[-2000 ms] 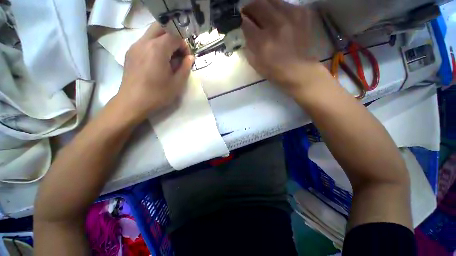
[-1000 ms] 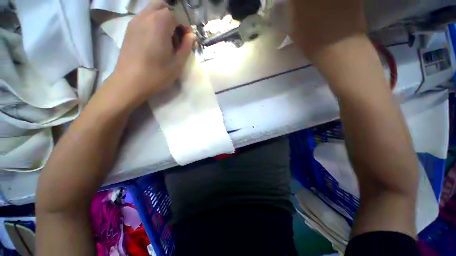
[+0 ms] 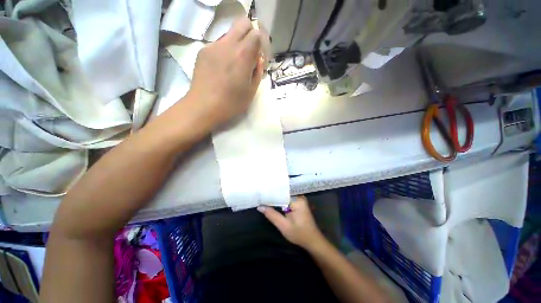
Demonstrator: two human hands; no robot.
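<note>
A cream fabric strip (image 3: 254,160) lies from the sewing machine's lit needle area (image 3: 290,76) down over the table's front edge. My left hand (image 3: 231,71) is beside the needle area at the strip's upper part, fingers bent together; its fingertips are partly hidden, so its grip is unclear. My right hand (image 3: 295,222) is at the strip's lower end, below the table edge, with thumb and fingers at the hem. A small purple bit shows at its fingertips. Scissors with orange and red handles (image 3: 446,127) lie on the table right of the needle.
Cream pieces (image 3: 59,106) are heaped at the left of the table. A blue crate (image 3: 184,251) with pink and red scraps (image 3: 142,266) is below left. Another blue crate (image 3: 385,237) with cream panels (image 3: 474,195) over it is below right.
My right hand has come down from beside the machine head to the strip's lower end. The scissors are uncovered again. The view has shifted, and my left hand stays near the needle area.
</note>
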